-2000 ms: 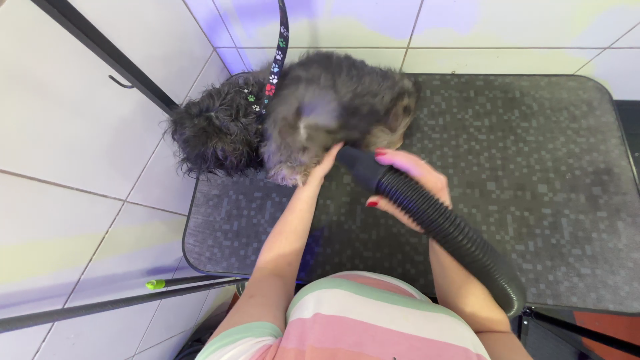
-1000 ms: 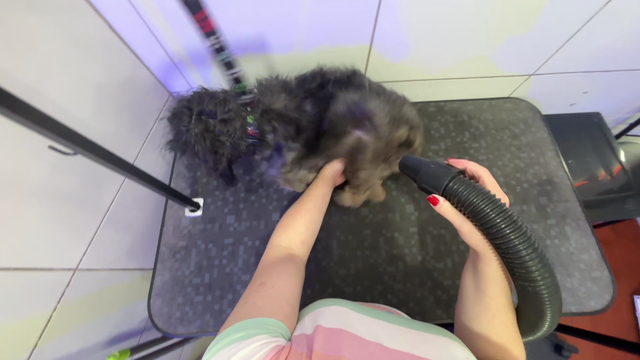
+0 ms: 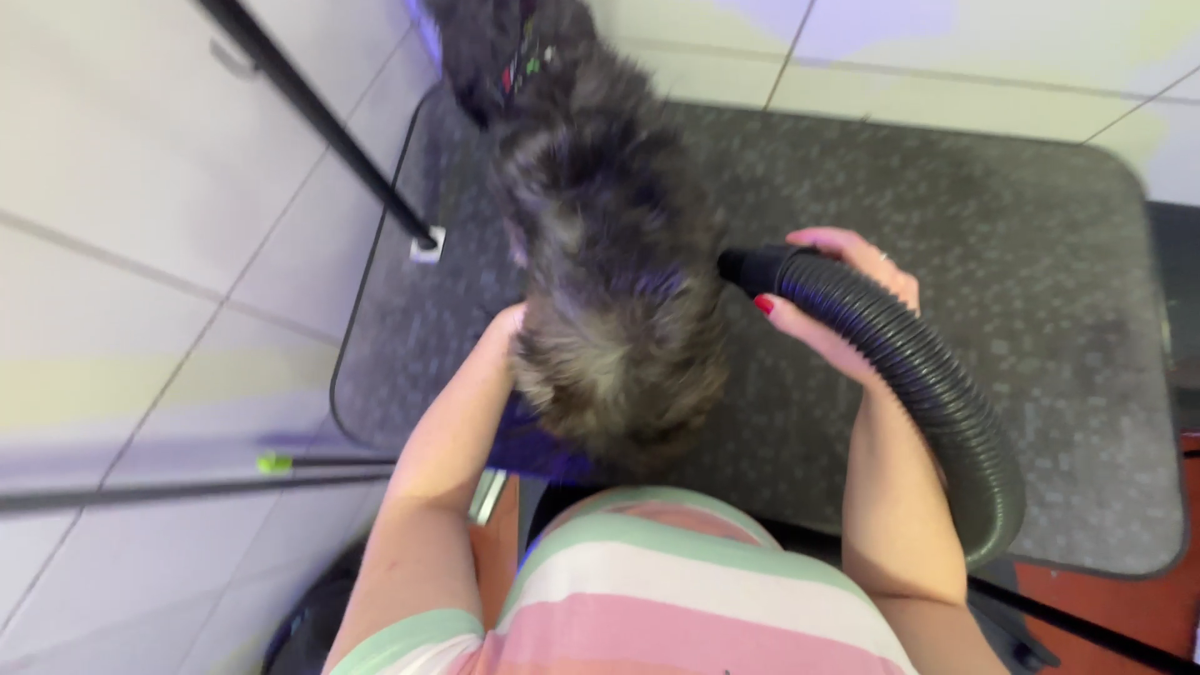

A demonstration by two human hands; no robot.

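A dark grey, shaggy dog (image 3: 609,253) stands on the grooming table (image 3: 937,403), its head away from me at the upper left and its rump near my body. Around its neck is a dark patterned strap (image 3: 527,61). My right hand (image 3: 844,281) holds the black ribbed hose (image 3: 919,347) of a dryer just behind its nozzle (image 3: 745,269), which points at the dog's right flank from close by. My left hand (image 3: 514,328) is at the dog's left side, its fingers hidden by the fur, so its hold cannot be seen.
A black metal post (image 3: 328,122) slants down to the table's left side. Tiled walls (image 3: 141,244) border the table at the left and back. A thin dark rod with a green tip (image 3: 274,462) extends at the lower left.
The dog has turned from lying sideways across the view to pointing away from me, its rump now near my body. The nozzle is now at its right side.
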